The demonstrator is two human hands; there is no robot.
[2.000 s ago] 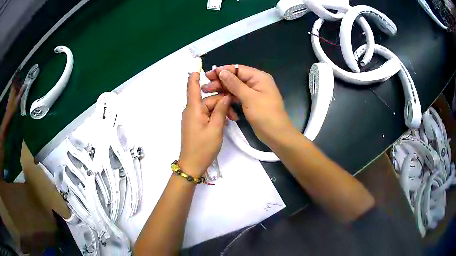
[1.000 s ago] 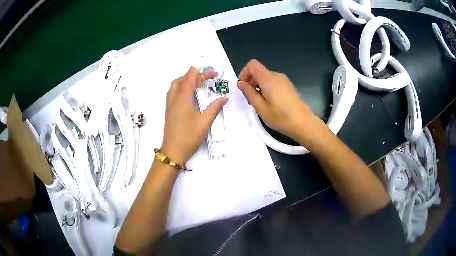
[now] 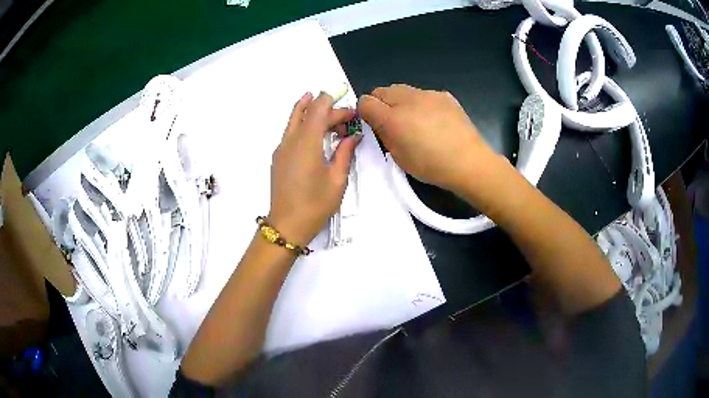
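A small green circuit board shows between the thumb and fingers of my left hand. My left hand is over the white paper and holds the board above a white open half shell, whose round end is mostly hidden by my fingers. My right hand meets the board from the right with fingertips pinched together; what is between them is hidden. A white curved arm lies on the dark bench under my right forearm, its slotted round end showing to the right of it.
A pile of white shells lies on the paper at left. Linked curved arms lie on the bench at upper right. A carton of white arms is at lower right, a brown flap at far left, a green belt beyond.
My right hand has moved left, from apart to touching at the board. My left fingers have closed over more of the board. The camera view has shifted slightly.
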